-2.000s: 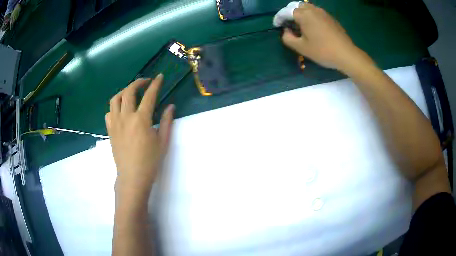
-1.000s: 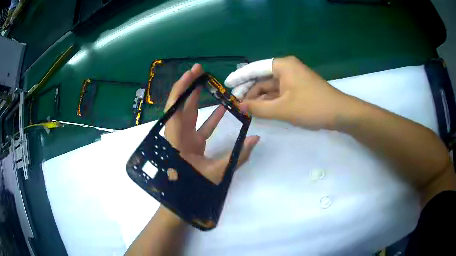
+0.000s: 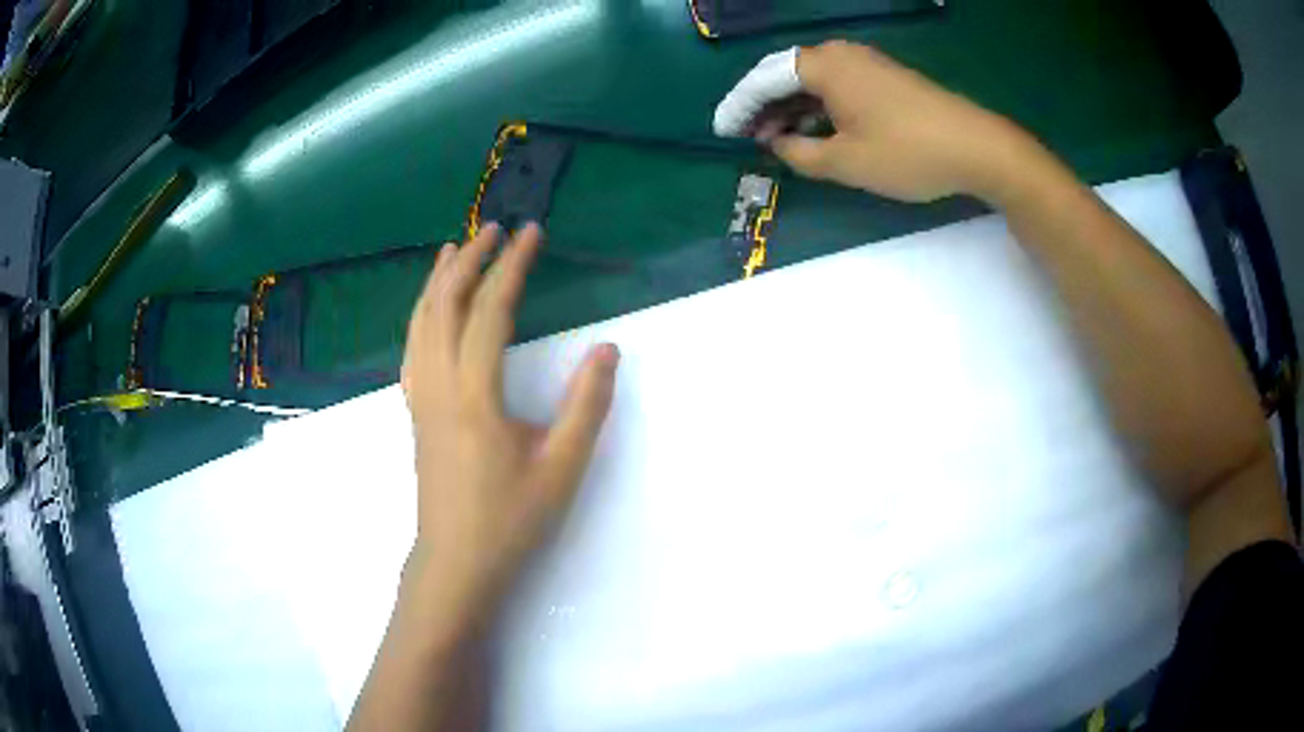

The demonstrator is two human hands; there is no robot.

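Observation:
A black phone middle frame (image 3: 522, 183) lies over the green belt, with orange-gold bits at its left end and a silver block at its right end. My right hand (image 3: 901, 132), with white finger cots, is curled at its upper right corner; whether the fingers grip the edge is hidden. My left hand (image 3: 494, 386) is over the white sheet, fingers apart and empty, fingertips by the frame's lower left corner. The white sheet (image 3: 801, 472) lies in front of me, with a faint round mark.
A second frame (image 3: 283, 326) and a third frame (image 3: 143, 343) lie on the green belt (image 3: 386, 186) at left. Another frame (image 3: 772, 12) is at the top edge. A thin white strip with a yellow end (image 3: 132, 402) is at left. A dark piece (image 3: 1241, 272) stands at right.
The frame held above the sheet between both hands a second ago is no longer there. My right hand has moved up over the belt; my left hand is now empty. More frames show along the belt.

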